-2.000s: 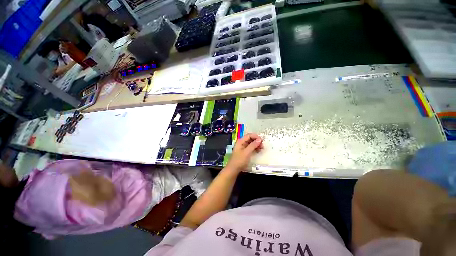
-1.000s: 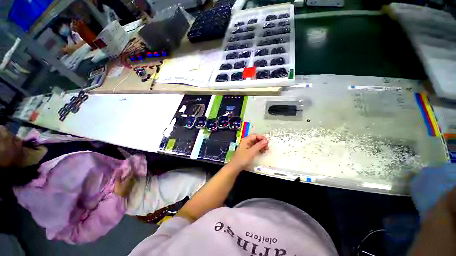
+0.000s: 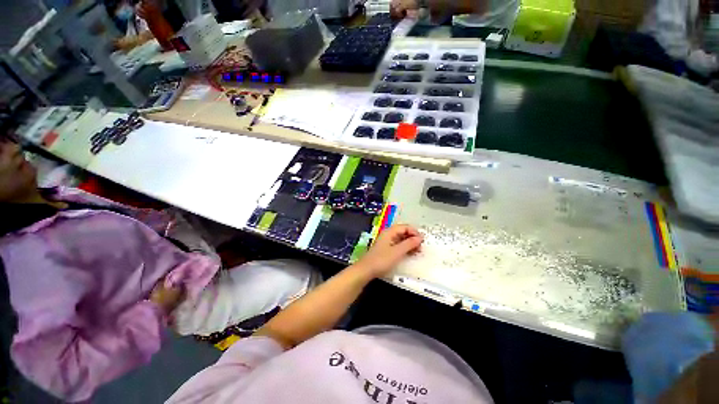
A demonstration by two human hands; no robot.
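My left hand (image 3: pixel 394 248) rests at the left end of the speckled silver-white board (image 3: pixel 504 272), its fingers curled with thumb and fingertips close together; no held thing can be made out. A row of several dark watch heads (image 3: pixel 339 200) with small coloured glints lies on the black-and-green printed mats (image 3: pixel 335 233), left of and beyond my left hand. A small black oval part (image 3: pixel 449 195) lies in a clear tray or bag on the far part of the board. My right hand is not in view.
A white blister tray (image 3: pixel 379 85) of dark watches with a red square stands beyond the board, beside paper sheets (image 3: pixel 311 110). A person in pink (image 3: pixel 94 292) sits at left. Blue cloth (image 3: pixel 668 347) covers the board's near right corner. Pale stacked trays (image 3: pixel 682 142) are at right.
The view has shifted, showing more of the far side and of the person at left. My left hand stays at the same place on the board. The blurred bare shape at lower right has mostly left view.
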